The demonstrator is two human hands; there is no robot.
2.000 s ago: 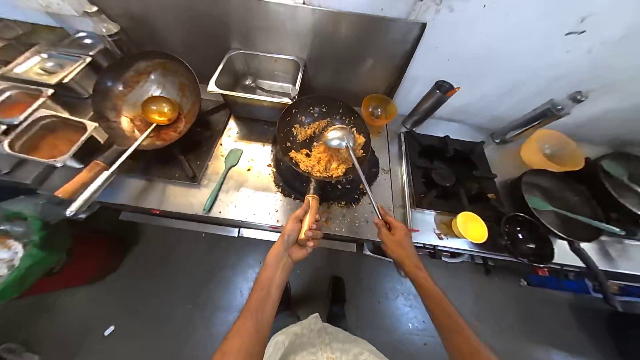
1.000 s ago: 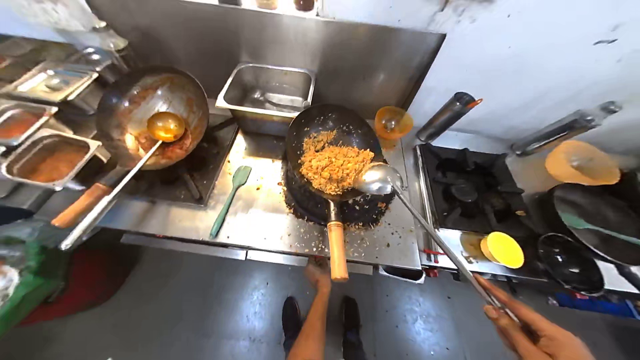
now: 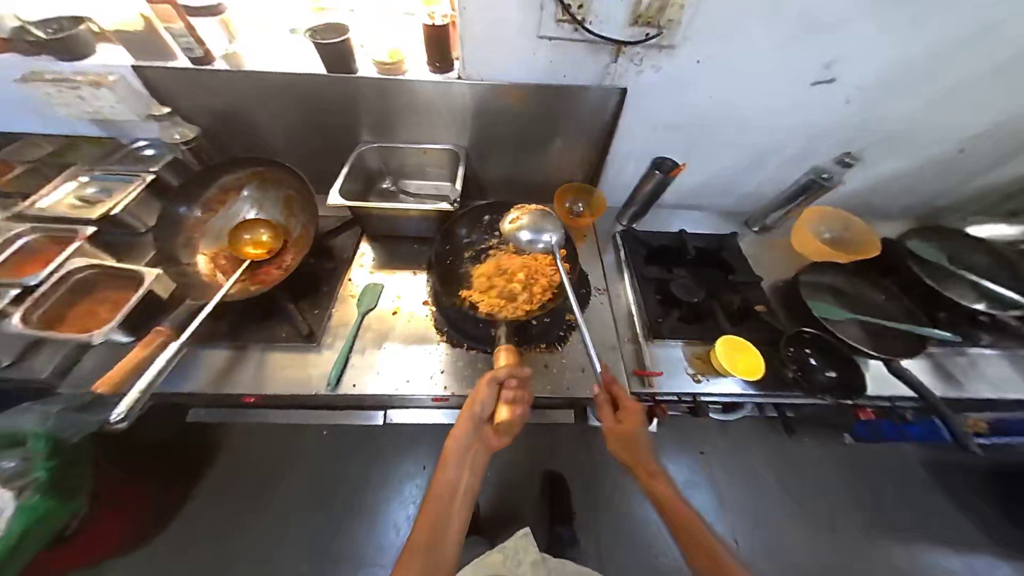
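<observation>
My left hand (image 3: 498, 400) is closed round the wooden handle of a black wok (image 3: 458, 240) at the centre. Orange-brown fried rice (image 3: 514, 284) lies in the near part of the wok, and loose grains are scattered round it. My right hand (image 3: 622, 412) grips the long handle of a steel ladle (image 3: 534, 232). The ladle's bowl is in the far right part of the wok, touching or just above the food, with some food at its far rim. Whether the wok rests on its burner or is slightly raised, I cannot tell.
Left stand a second wok (image 3: 178, 216) holding an oil-filled ladle (image 3: 256, 238), and steel food trays (image 3: 88, 300). A green spatula (image 3: 354, 336) lies on the counter. Behind is a steel container (image 3: 408, 180). Right are a burner (image 3: 688, 280), a yellow bowl (image 3: 738, 358) and black pans (image 3: 864, 308).
My left hand, away from the wok handle one second ago, now holds it. My right hand and the ladle have moved back in from the right. The view takes in more of the wall and shelf.
</observation>
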